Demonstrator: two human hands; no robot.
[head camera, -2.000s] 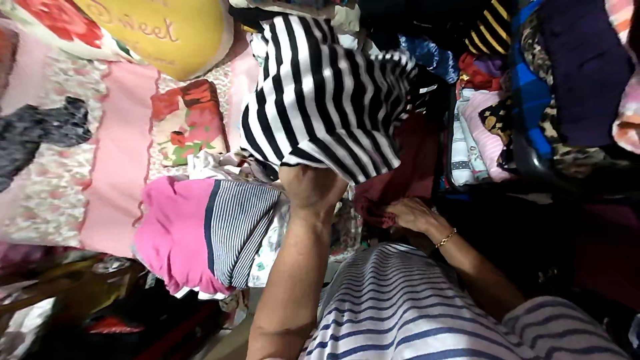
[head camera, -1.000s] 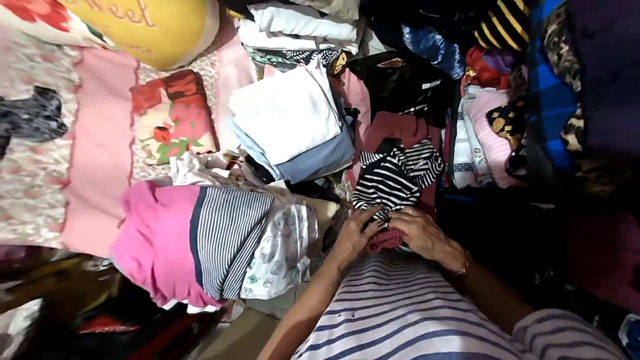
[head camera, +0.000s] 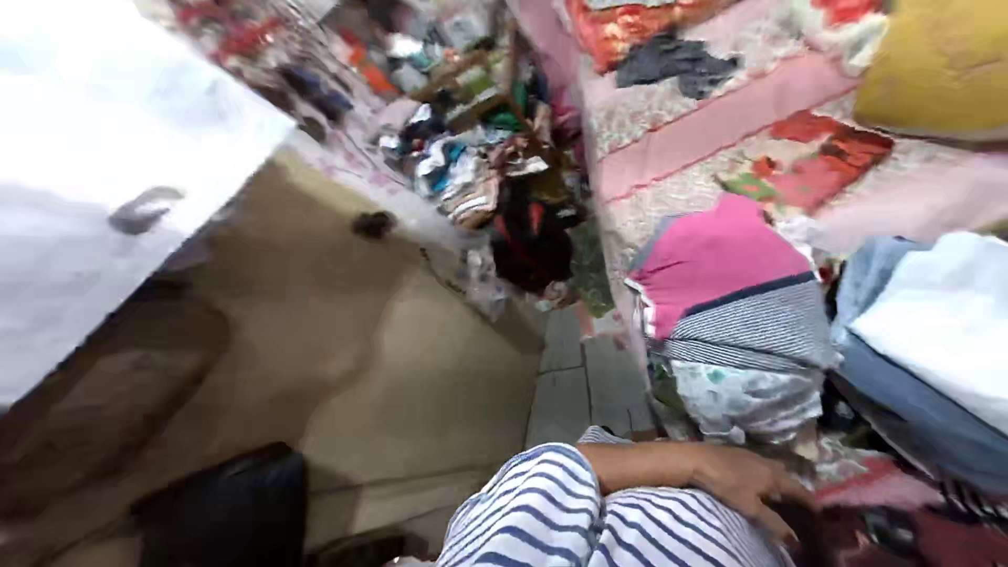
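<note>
My left hand (head camera: 744, 482) is at the lower right, blurred, with its fingers pointing right and down beside dark red cloth (head camera: 945, 535). Whether it holds anything is unclear. Just above it lies a folded pile with a pink garment (head camera: 732, 260), grey-and-white striped fabric (head camera: 748, 323) and a white printed cloth (head camera: 748, 398). To the right is a stack with a white folded garment (head camera: 945, 315) over a blue one (head camera: 921, 409). My right hand is out of view.
A pink floral bedspread (head camera: 709, 142) bears a red floral folded cloth (head camera: 827, 161), a dark grey garment (head camera: 673, 67) and a yellow cushion (head camera: 937, 63). Heaped clothes (head camera: 465, 173) lie beyond. At left are a white surface (head camera: 118, 197), a tan panel (head camera: 425, 370) and a black object (head camera: 228, 504).
The view has swung far to the left. One second ago both hands were on a black-and-white striped garment over dark red cloth; now only my left hand shows, and that garment cannot be made out.
</note>
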